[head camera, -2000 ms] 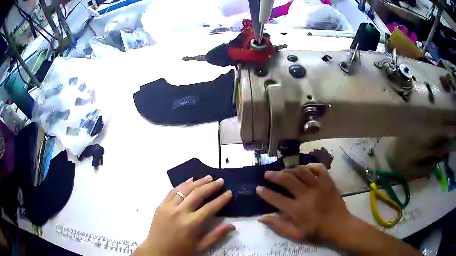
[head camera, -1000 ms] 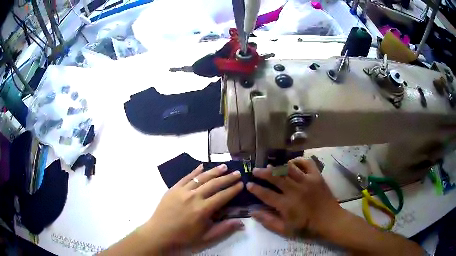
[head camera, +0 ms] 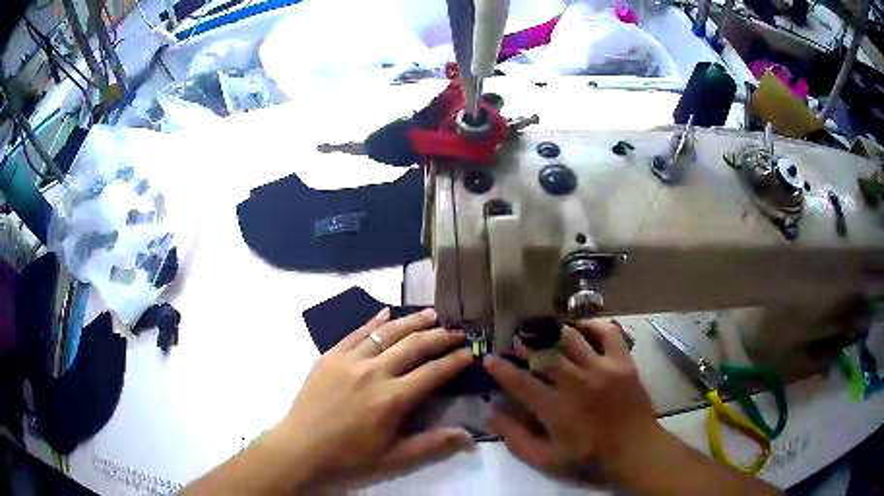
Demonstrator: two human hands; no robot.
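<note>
A dark curved fabric piece (head camera: 344, 318) lies under the sewing machine head (head camera: 543, 232), at the needle. My left hand (head camera: 378, 387) is spread flat on its left part, a ring on one finger. My right hand (head camera: 572, 392) presses on its right part, fingertips close to the presser foot area (head camera: 477, 341). The fingertips of both hands nearly meet in front of the needle. The hands cover most of the piece, and I cannot see a label on it. Shiny metal of the bed shows between the hands.
A finished dark crescent (head camera: 330, 228) with a small label lies left of the machine head. A clear label bag (head camera: 116, 218), dark bits (head camera: 160, 324) and another dark piece (head camera: 82, 383) are at left. Scissors (head camera: 722, 383) lie at right. Red cloth (head camera: 460, 131) wraps the post.
The fabric piece has moved in under the needle, and its label is now hidden. My hands have come closer together at the needle. The view has shifted slightly.
</note>
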